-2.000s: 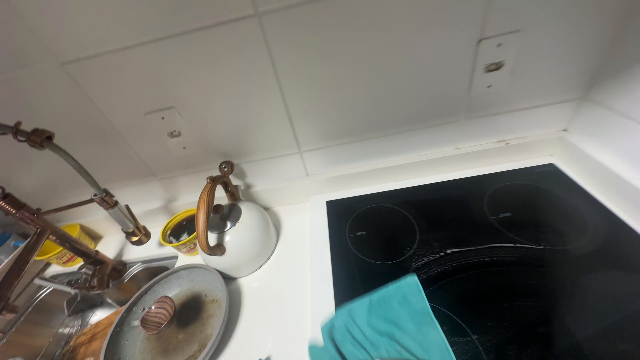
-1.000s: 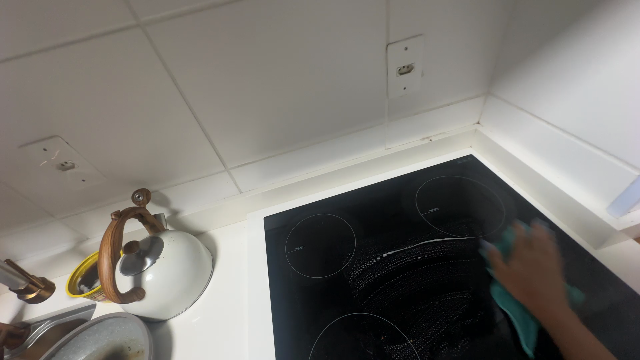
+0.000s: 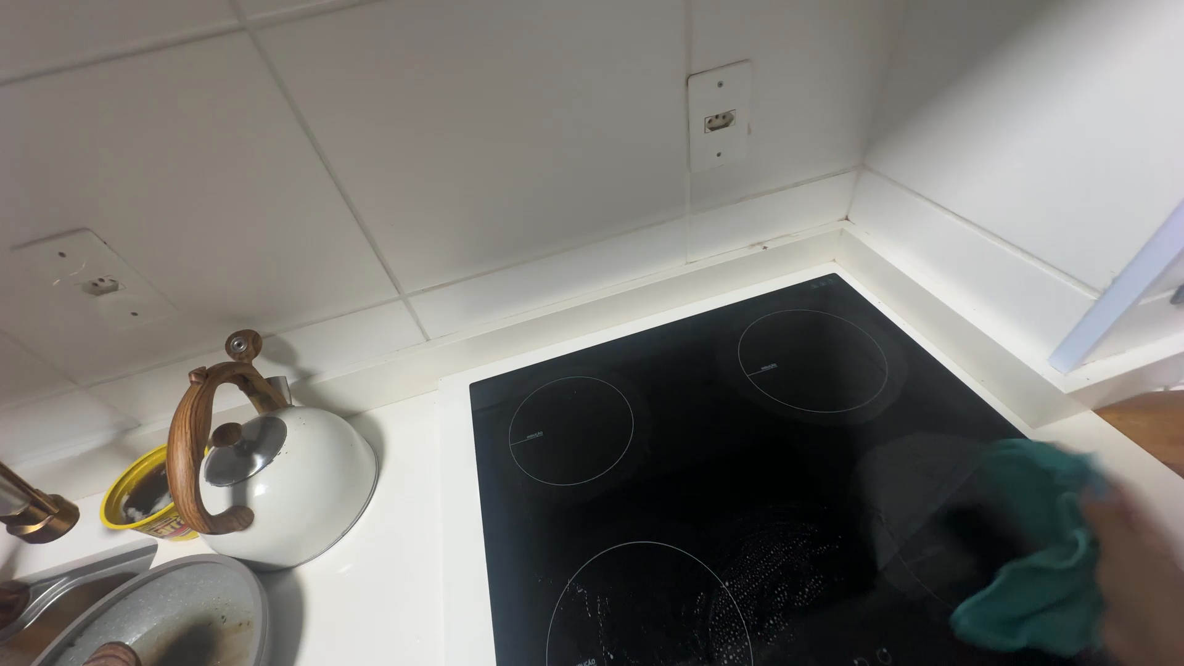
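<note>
My right hand (image 3: 1133, 564), blurred at the lower right, holds a teal cloth (image 3: 1041, 555) against the right side of a black glass cooktop (image 3: 684, 462). Wet streaks and droplets show on the glass around the front left ring and toward the middle. The back rings look free of droplets. My left hand is out of view.
Left of the cooktop stand a white kettle (image 3: 305, 490) with a wooden handle, a yellow tub (image 3: 116, 499) and a lid or pan (image 3: 236, 592) by the sink (image 3: 74, 587). A copper-coloured faucet part (image 3: 42, 518) juts in at left. Tiled walls (image 3: 518, 157) border the counter.
Two seconds ago the cloth was at the cooktop's lower left; it is now at the right side. The long wet streak behind the middle no longer shows. The view has turned rightward.
</note>
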